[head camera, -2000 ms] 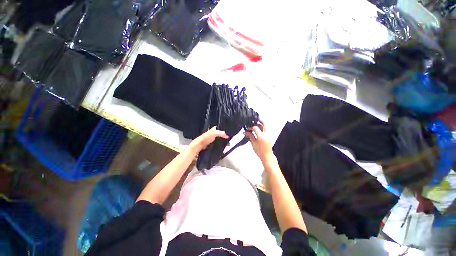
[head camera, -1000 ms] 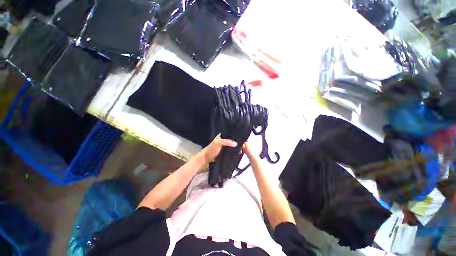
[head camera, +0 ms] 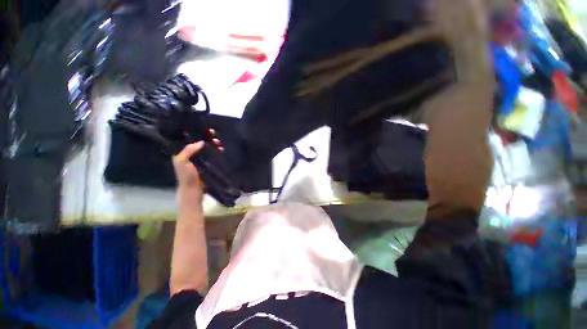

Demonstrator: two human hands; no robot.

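My left hand [head camera: 193, 154] is closed around a bunch of black plastic hangers [head camera: 158, 112], above a folded black garment [head camera: 138, 157] on the table's left part. The hangers' hooks fan out to the upper left. A single black hanger [head camera: 293, 167] lies near the table's front edge. A large black garment [head camera: 360, 38] is raised close to the camera and hides much of the table. My right forearm reaches up at the right; my right hand [head camera: 454, 32] is blurred at the garment's right side, its fingers not clear. More black cloth [head camera: 380, 157] lies below the raised garment.
The white table's front edge [head camera: 122, 215] runs in front of me. Poly-bagged black garments [head camera: 45, 115] are at the left. A red-and-white plastic piece [head camera: 238, 48] lies at the back. A blue crate [head camera: 116, 266] is below left. Blurred blue plastic [head camera: 508, 77] is at the right.
My left hand has moved left with the hanger bunch. My right hand has left the bunch and moved far up and right. A black garment is now raised. One hanger lies apart. The view has turned.
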